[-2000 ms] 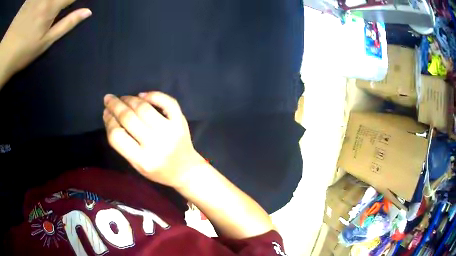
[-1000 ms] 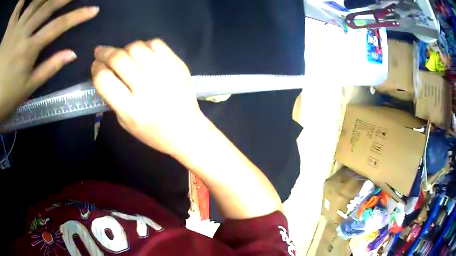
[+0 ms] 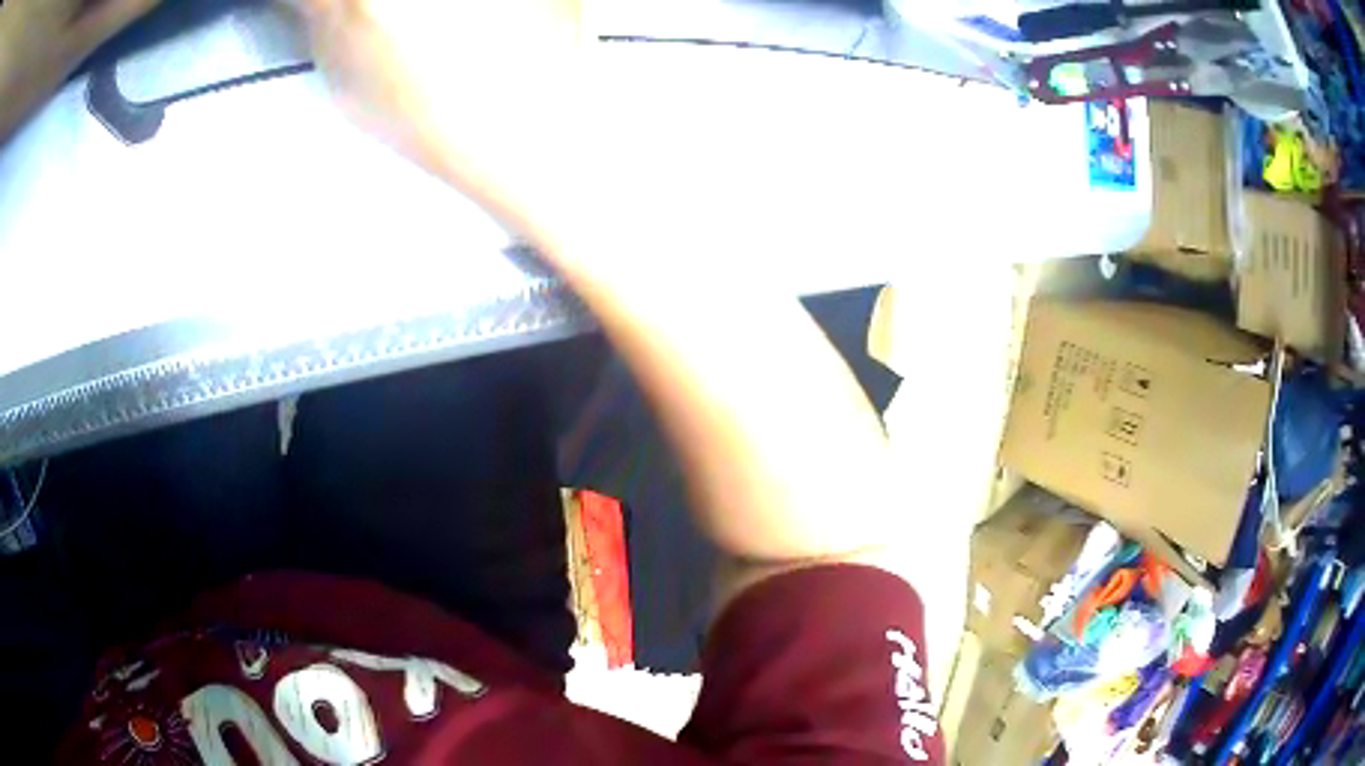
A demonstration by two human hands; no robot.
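The bright white machine bed (image 3: 719, 165) lies across the upper part of the view, with a ruler scale (image 3: 344, 341) along its front edge. Both hands are at the top edge and cut off. My left hand (image 3: 60, 38) is blurred at the top left corner. My right hand (image 3: 434, 23) is blurred and overexposed at the top, its fingers out of the picture. What either hand holds cannot be seen. Black cut pieces (image 3: 419, 449) lie below the bed's front edge, over the lap. Thread snips with a dark red grip (image 3: 1115, 63) lie at the upper right.
A slim black-handled tool (image 3: 1070, 20) lies beside the snips. A red strip (image 3: 603, 576) stands out among the black pieces by the lap. Cardboard boxes (image 3: 1123, 419) and colourful bagged goods (image 3: 1115, 629) are on the right.
The large black panel that covered the bed is out of view, and the white bed and ruler show. Both hands have moved up to the top edge.
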